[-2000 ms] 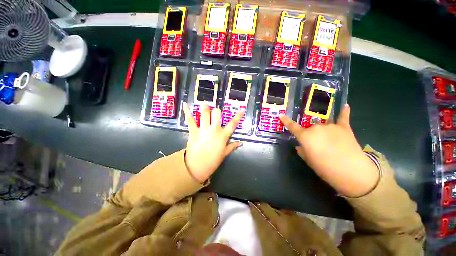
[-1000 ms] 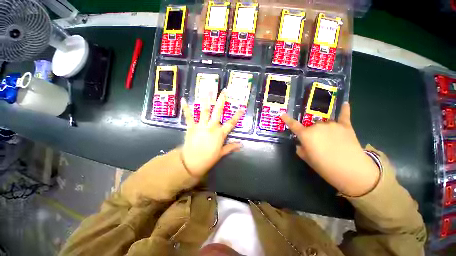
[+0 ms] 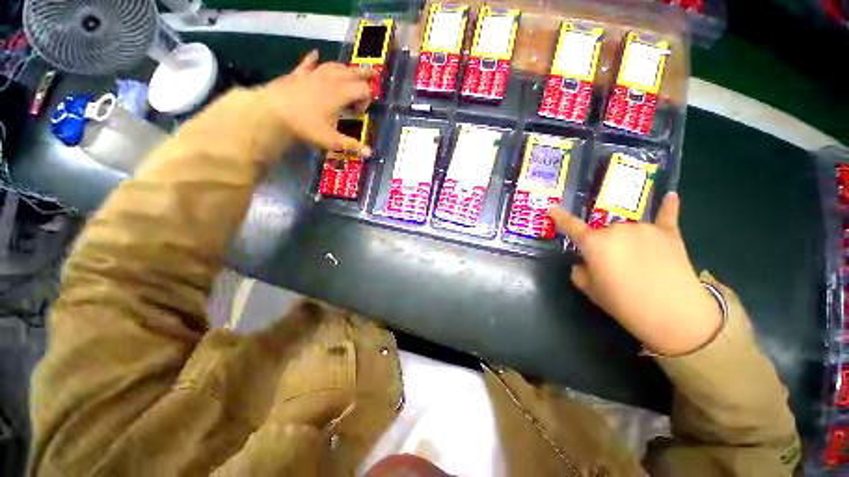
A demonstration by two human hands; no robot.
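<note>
A clear blister tray (image 3: pixel 441 108) holds two rows of red and yellow keypad phones, face up. My left hand (image 3: pixel 315 104) is over the tray's left end, with fingers at the far-left phone (image 3: pixel 374 45), dark-screened, and the near-left phone (image 3: pixel 343 175), which it partly covers. It does not visibly grip either. My right hand (image 3: pixel 642 270) rests at the near right, a fingertip at the keypad of a phone (image 3: pixel 538 186) with a greyish lit screen, another fingertip beside the last phone (image 3: pixel 622 189). The other phones show white screens.
A desk fan (image 3: pixel 90 23), a round white disc (image 3: pixel 182 78), a pale cup (image 3: pixel 126 142) and a blue item (image 3: pixel 72 119) stand at the left. A side tray of red phones (image 3: pixel 841 321) lies at the right edge. A green belt with a pale rail (image 3: pixel 745 105) runs behind.
My left hand has moved from the near middle phones to the tray's left end. The view has shifted. The two near right phones' screens have lit up. My right hand holds nearly the same place.
</note>
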